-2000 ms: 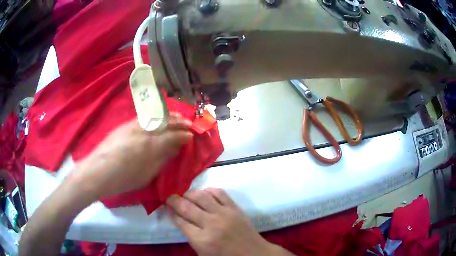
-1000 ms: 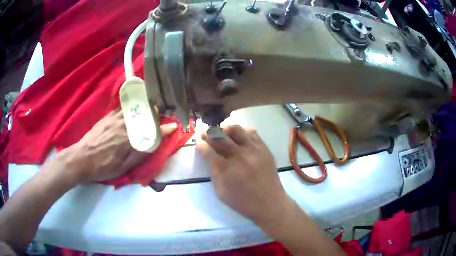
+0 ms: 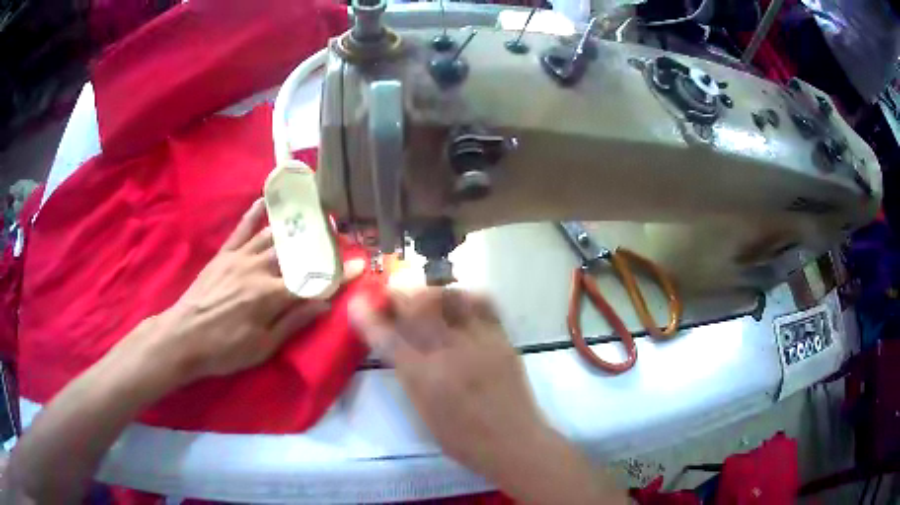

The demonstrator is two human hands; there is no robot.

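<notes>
A red fabric panel [image 3: 128, 266] lies over the left of the white machine table, its right edge at the needle area [image 3: 380, 258] under the cream-beige sewing machine [image 3: 612, 148]. My left hand [image 3: 232, 301] lies on the panel, fingers spread, left of the needle, partly behind the pale oval lamp [image 3: 302, 229]. My right hand [image 3: 444, 355] is blurred, just right of and in front of the needle, its thumb and fingertips at the panel's edge. The fabric under its fingers is partly hidden. Scissors [image 3: 622, 301] with orange-brown handles lie under the arm.
A folded red piece [image 3: 197, 69] lies at the table's far left. The white table's [image 3: 592, 414] rounded front edge runs below my hands. A small pale panel [image 3: 804, 340] is at the right edge. Red cloth [image 3: 760, 473] shows below the table at right.
My right hand has moved from beside the needle slightly toward me and onto the red fabric's edge. The panel now reaches the front table edge, with my left hand still on it.
</notes>
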